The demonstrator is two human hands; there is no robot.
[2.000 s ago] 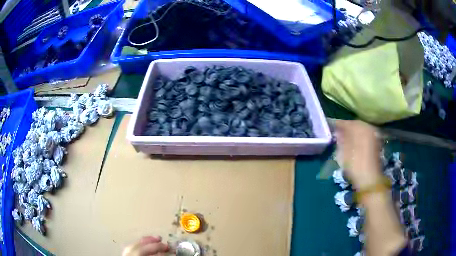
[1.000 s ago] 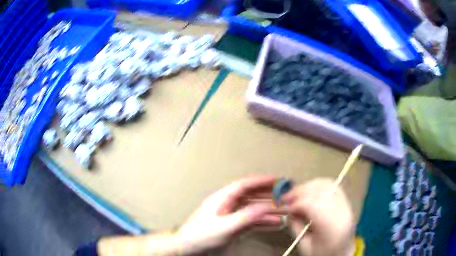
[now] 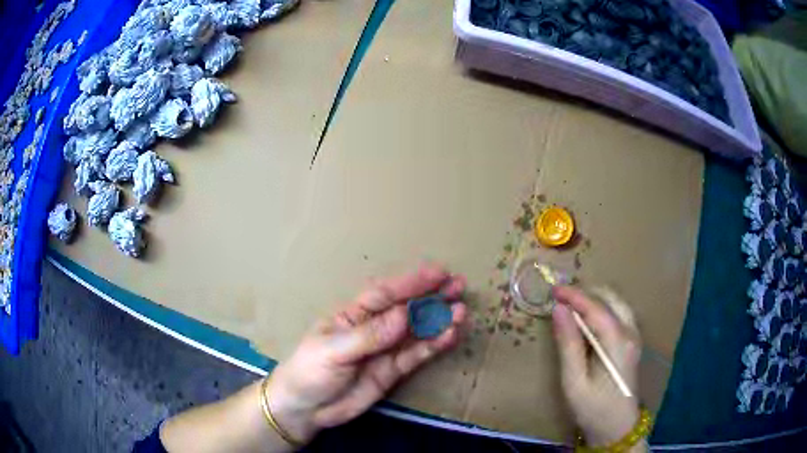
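My left hand (image 3: 367, 345) holds a dark blue-grey round cup (image 3: 430, 317) in its fingertips, hollow side up. My right hand (image 3: 597, 358) grips a thin pale wooden stick (image 3: 603, 356). The stick's light tip is in or just over the small clear round dish (image 3: 528, 287). A small orange round pot (image 3: 555, 226) stands just behind the dish. Dark spots dot the cardboard around both. Pale ruffled pieces (image 3: 137, 93) lie heaped at the upper left.
A pink-lilac tub (image 3: 602, 84) of dark cups stands at the upper right. Rows of joined pieces (image 3: 772, 292) stand at the far right. A blue tray (image 3: 35, 212) is at the left edge. Brown cardboard (image 3: 265, 221) has a slit. A yellow-green cloth (image 3: 779, 88) is at the upper right.
The view has turned down and closer. My hands have moved apart. The cup is now in my left hand alone, and my right hand has brought the stick to the dish.
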